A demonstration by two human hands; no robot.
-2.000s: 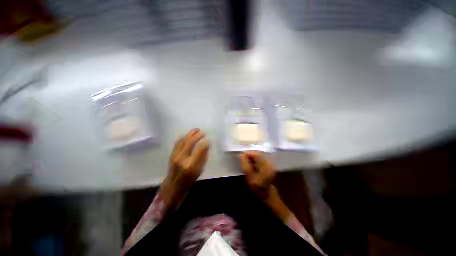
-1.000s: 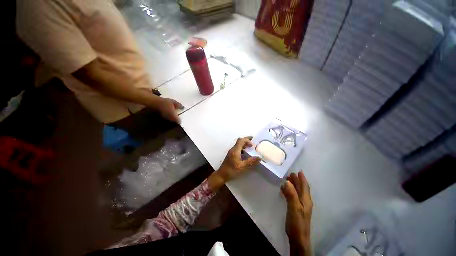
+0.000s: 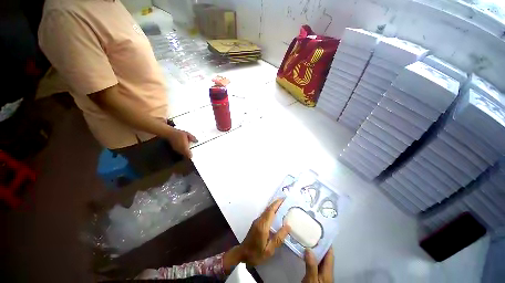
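Note:
A translucent grey-white tray, possibly more than one stacked, lies at the table's near edge. A cream-white charging case sits in its lower hollow. Small silvery earbuds show in the upper hollows. My left hand holds the tray's left side, with fingers over the rim beside the case. My right hand is at the near right corner, thumb on the tray's edge, and is cut off by the bottom of the picture.
Tall stacks of filled trays stand along the wall at right. A black phone lies before them. A red bottle, red-gold bag and flat cardboard are farther back. A person stands at left. Clear plastic lies below the table.
My right hand, apart from the tray a second ago, now touches its near edge. The tray appears lower in view. The view has tilted up, showing more wall and stacks.

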